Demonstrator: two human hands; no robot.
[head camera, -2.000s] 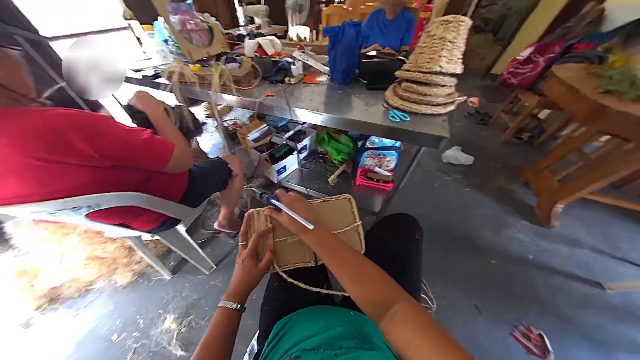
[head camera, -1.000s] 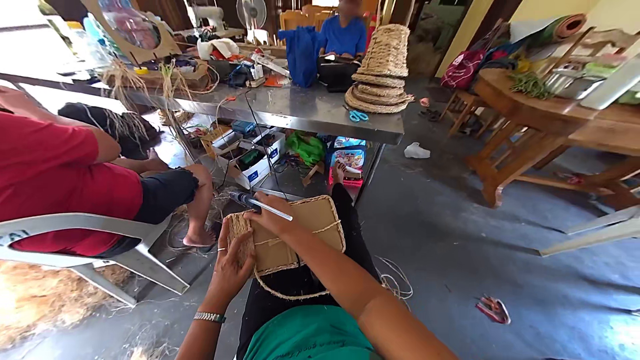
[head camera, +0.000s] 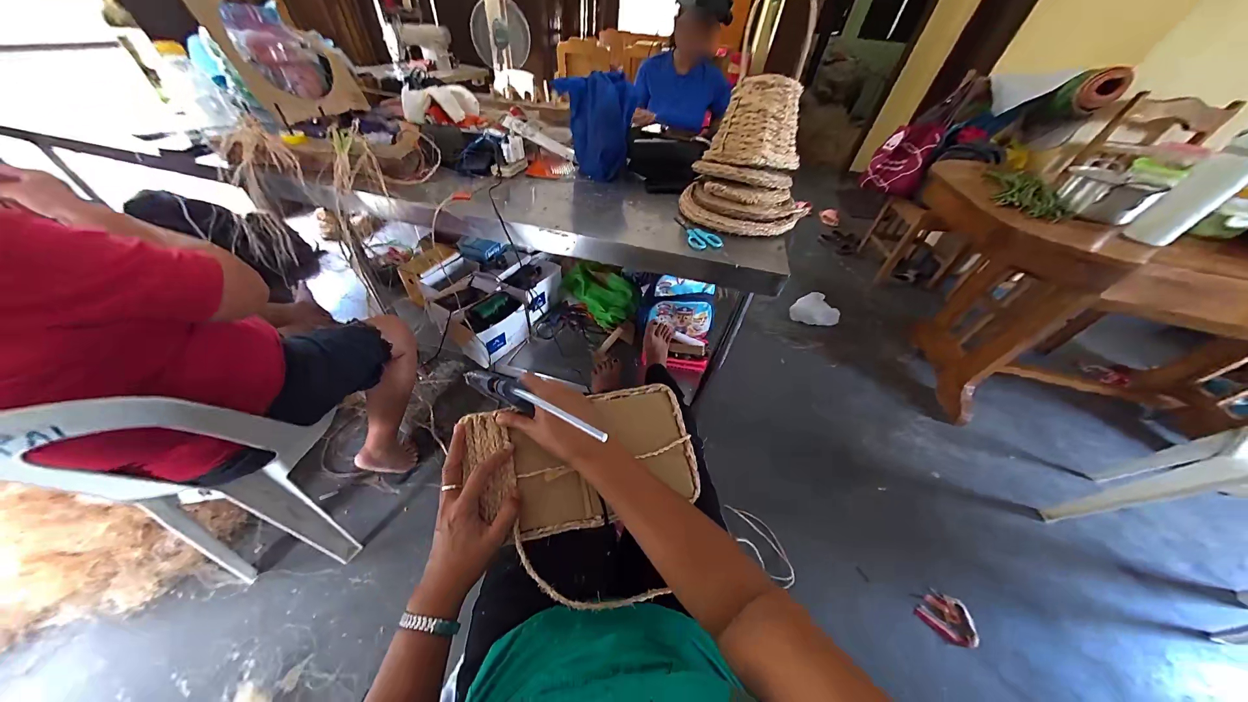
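A cardboard panel (head camera: 561, 499) edged with braided fibre rope rests on my lap, with woven braid rows (head camera: 487, 468) along its left side. My left hand (head camera: 473, 512) grips that side, fingers spread over the braid. My right hand (head camera: 554, 419) is shut on a glue gun (head camera: 495, 387) at the panel's upper left; a clear glue stick (head camera: 570, 417) juts from the gun's rear. The gun's nozzle is hard to make out. A loose length of braided rope (head camera: 585, 603) loops below the panel.
Ahead, a metal table (head camera: 556, 214) holds stacked woven baskets (head camera: 756, 136) and blue scissors (head camera: 700, 237). Boxes (head camera: 487, 317) sit beneath it. A person in red (head camera: 127, 322) sits at left, another in blue (head camera: 678, 88) behind the table. A wooden table (head camera: 1004, 244) stands at right.
The view has shifted to the right. Both hands stay at the panel's left side, and the glue gun remains in my right hand.
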